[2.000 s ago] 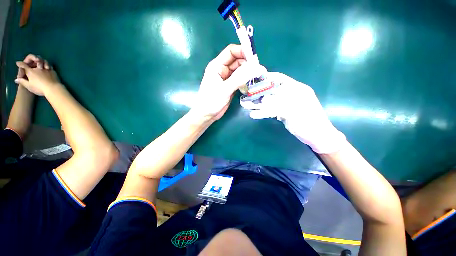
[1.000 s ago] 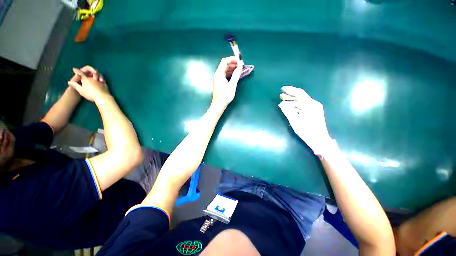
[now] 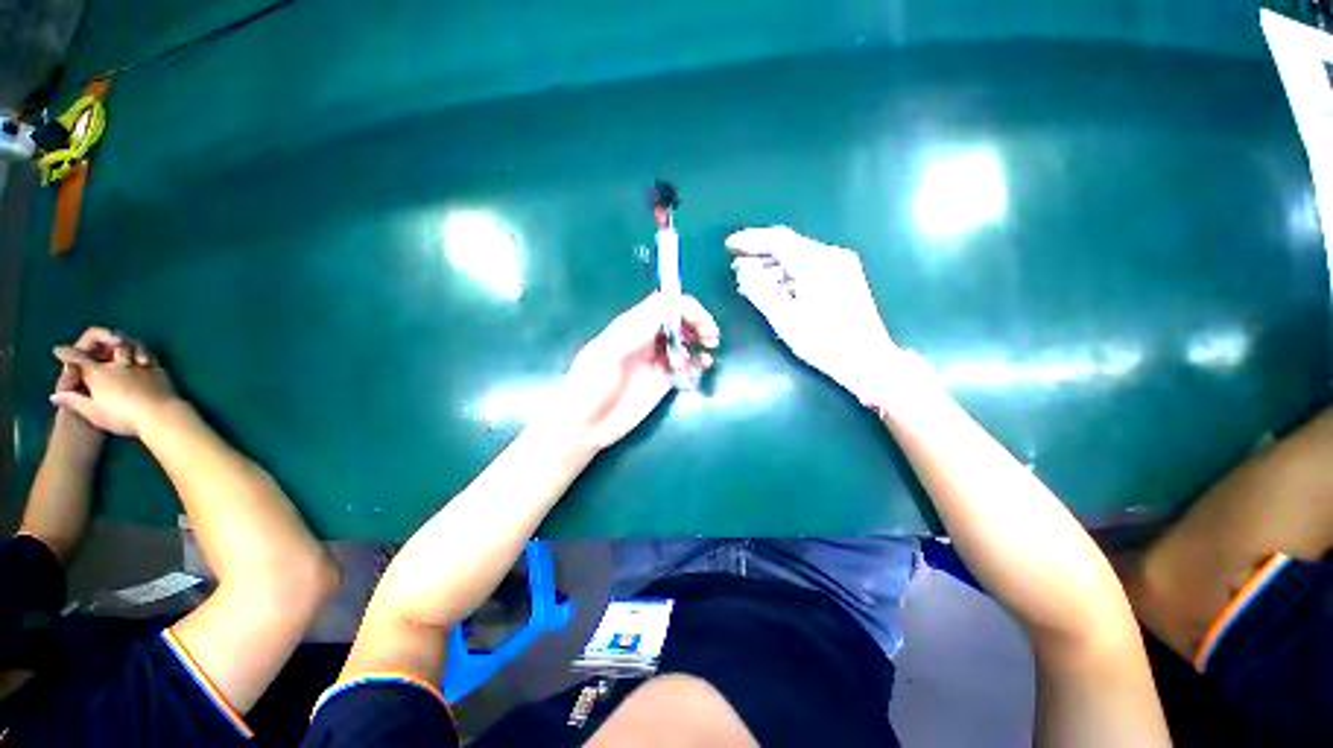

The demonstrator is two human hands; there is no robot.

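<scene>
My left hand [image 3: 629,365], bare, holds the wire harness [image 3: 670,271] above the green table mat. The harness points away from me, with its white sleeve in the middle and the small dark connector housing [image 3: 665,193] at the far end. The flange connector [image 3: 684,368] is at the near end, partly covered by my left fingers and blurred. My right hand [image 3: 811,292], in a white glove, is to the right of the harness and apart from it. Its fingers are slightly curled, with nothing visible in them.
The green mat [image 3: 819,132] shows bright reflections. An orange strip [image 3: 69,209] and a yellow coiled cord [image 3: 76,135] lie far left. White paper [image 3: 1305,88] is at the upper right. A neighbour's clasped hands [image 3: 110,383] rest at left; another person's arm [image 3: 1243,512] is at right.
My right hand has let go of the harness and moved off to its right. My left hand keeps the harness, now turned more upright in view and lower in the picture.
</scene>
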